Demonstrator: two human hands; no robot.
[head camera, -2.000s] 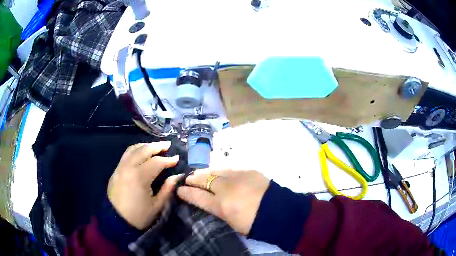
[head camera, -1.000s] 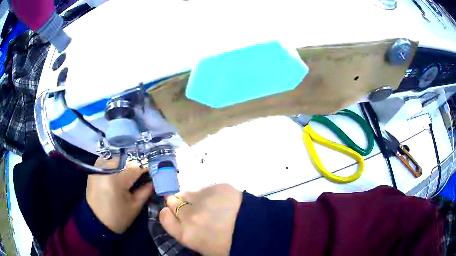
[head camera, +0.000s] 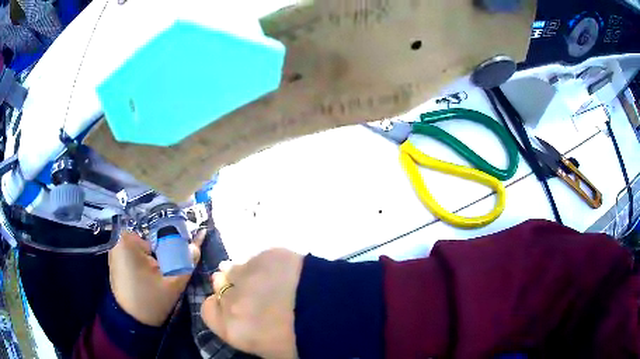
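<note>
My left hand [head camera: 144, 280] lies on the black fabric panel [head camera: 60, 287] just left of and below the grey knob-like attachment [head camera: 172, 249], which hides some of its fingers. My right hand [head camera: 256, 301], with a ring, is to the right, its curled fingers on the plaid fabric [head camera: 203, 308] that runs as a narrow strip between both hands. The fingertips of both hands pinch cloth near the attachment. The needle and presser foot are mostly hidden behind the attachment. The white machine head [head camera: 63, 42] stands above with the thread tension dial [head camera: 67, 196] at left.
A brown cardboard piece [head camera: 337, 84] with a mint-green six-sided pad [head camera: 189, 84] runs along the machine arm. Shears [head camera: 456, 168] with green and yellow handles lie on the table, snips [head camera: 572, 175] right of them. A black cord [head camera: 523, 140] lies between them. The control panel [head camera: 561, 35] is upper right.
The view has shifted right and closer, so machine, hands and shears appear further left. The right hand has moved a little below and away from the attachment, and more plaid strip shows between the hands.
</note>
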